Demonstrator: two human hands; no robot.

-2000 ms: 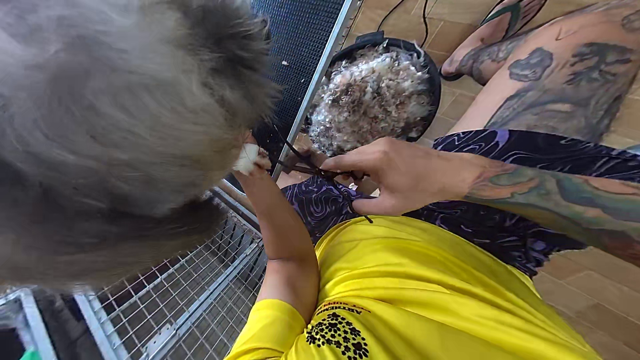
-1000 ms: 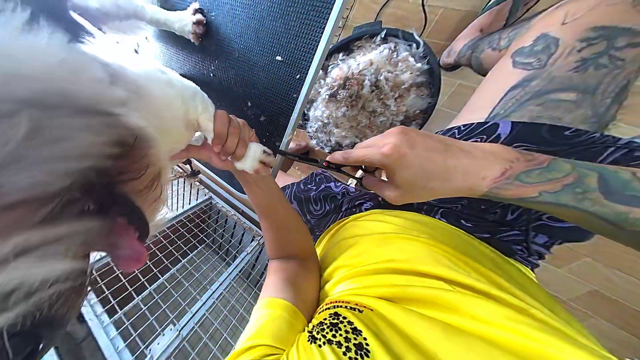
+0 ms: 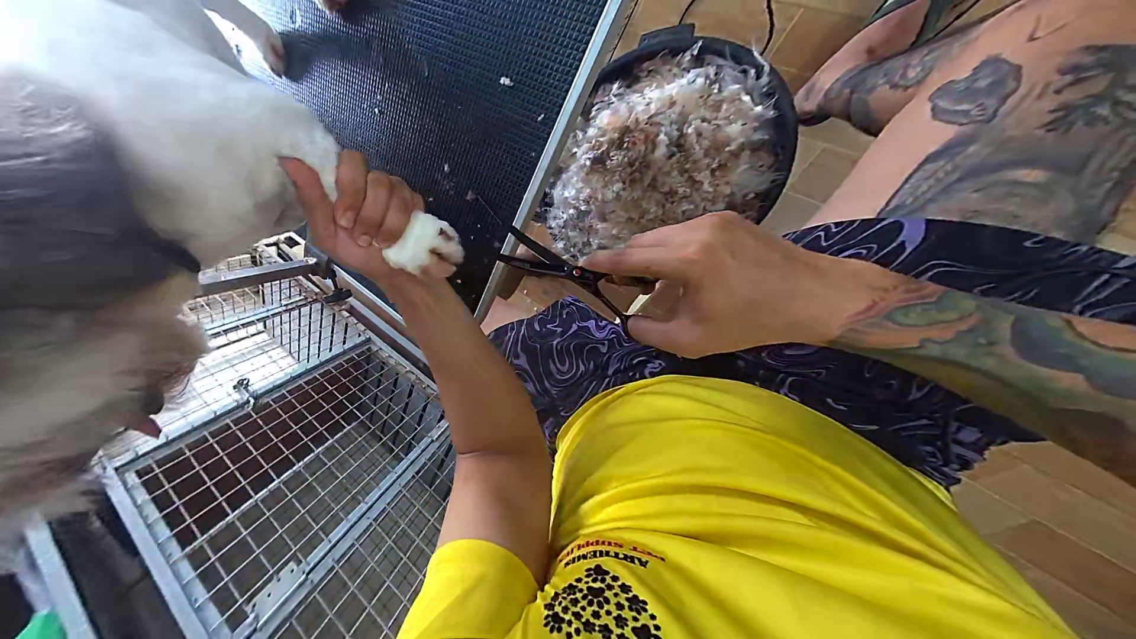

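A dog (image 3: 204,142) with white and grey fur fills the left of the view, its head blurred at the lower left. My left hand (image 3: 359,209) is wrapped around one of its front legs, and the white paw (image 3: 422,244) sticks out past my fingers. My right hand (image 3: 719,284) holds black grooming scissors (image 3: 581,275) by the finger rings. The blades are spread apart and point left toward the paw, with a small gap between tips and paw.
The dog is on a black textured table (image 3: 417,106) with a metal edge. Beyond that edge stands a black bin (image 3: 785,133) heaped with cut fur (image 3: 666,142). Wire cages (image 3: 266,461) are at the lower left. My tattooed leg (image 3: 985,133) is at the right.
The dog's head, which covered much of the left side, has moved down and left. The scissor blades, close to the paw one second ago, now stand apart from it and spread wider.
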